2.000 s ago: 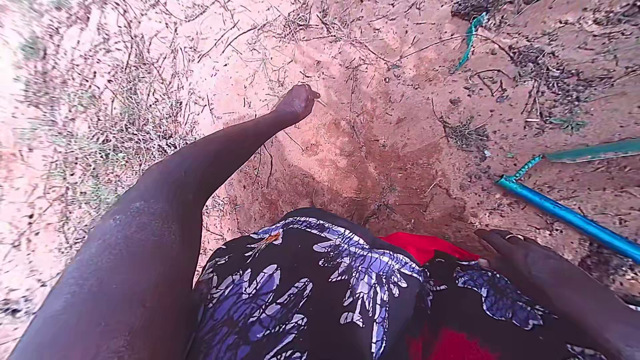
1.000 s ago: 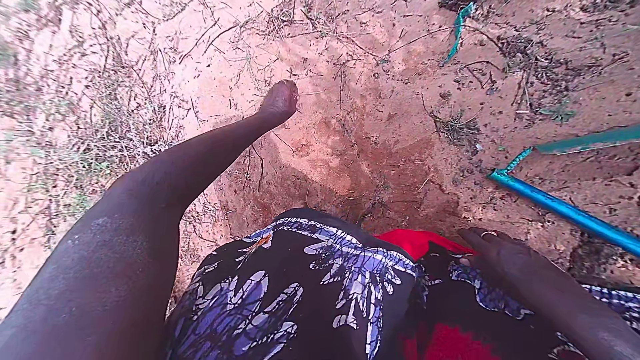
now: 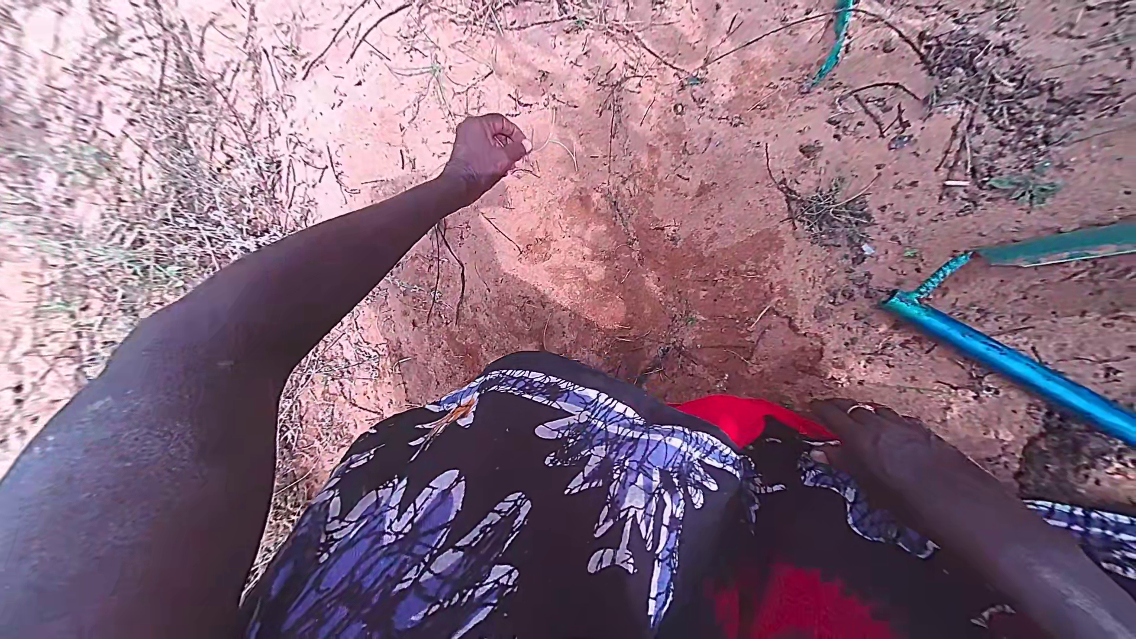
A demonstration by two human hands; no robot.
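Note:
My left hand is held out over the reddish soil, its fingers curled together. A thin pale strand, perhaps a root or grass stem, shows at its fingertips; whether the fingers grip it I cannot tell. My right hand, with a ring on one finger, rests on the patterned black, purple and red cloth over my lap, beside its red part. That hand's fingertips are partly hidden in shadow and folds.
To the right lie a blue metal tube and a green blade-like piece joined to it by a short link. A green strip lies at the top. Dry grass covers the left side, and twigs the upper right.
My left hand has turned, so that its curled fingers show more plainly than a second ago. My right hand stays on the cloth.

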